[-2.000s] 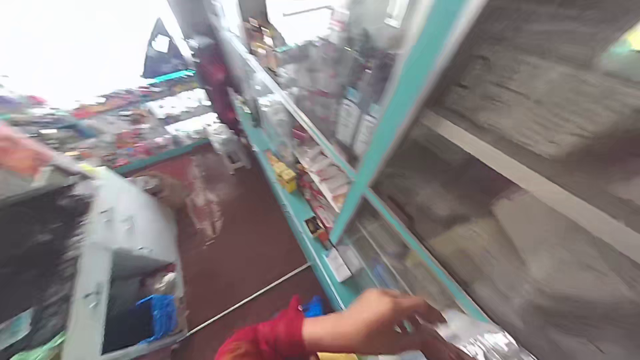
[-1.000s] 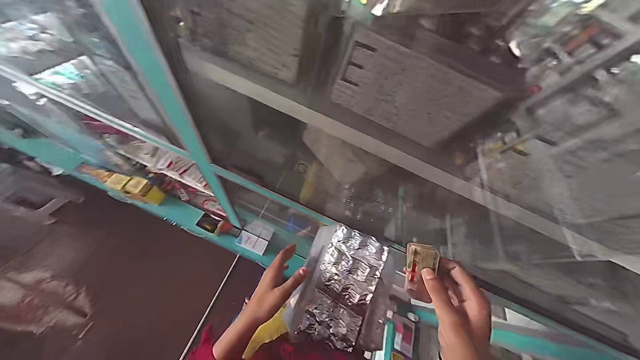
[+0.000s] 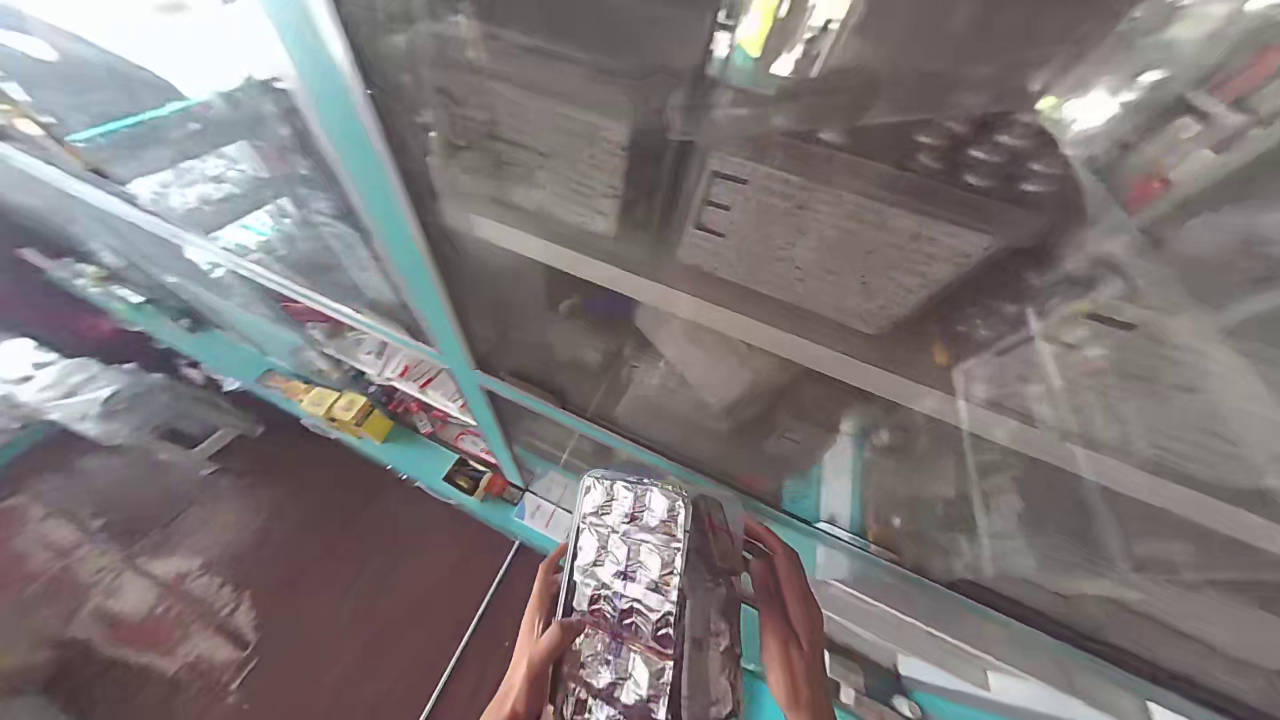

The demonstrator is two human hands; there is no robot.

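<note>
A long clear plastic tray (image 3: pixel 630 580) filled with foil-wrapped pieces sits at the lower middle of the view, its hinged lid or second half (image 3: pixel 712 600) along its right side. My left hand (image 3: pixel 548 640) grips the tray's left edge, the thumb lying over the foil. My right hand (image 3: pixel 785 615) is at the right side of the lid part, fingers upright beside it; whether they press on it cannot be told. The small card-like item seen earlier is not distinct now.
Glass panes in a teal frame (image 3: pixel 385 200) rise ahead, with cardboard boxes (image 3: pixel 830 240) behind them. Yellow boxes (image 3: pixel 350 412) and a small dark box (image 3: pixel 467 478) stand on the teal ledge (image 3: pixel 420 462) at left. Reddish floor (image 3: pixel 370 580) lies at lower left.
My left hand, raised and spread beside the tray a second ago, now holds its left edge. My right hand, which held a small card-like item up, has come to the tray's right side.
</note>
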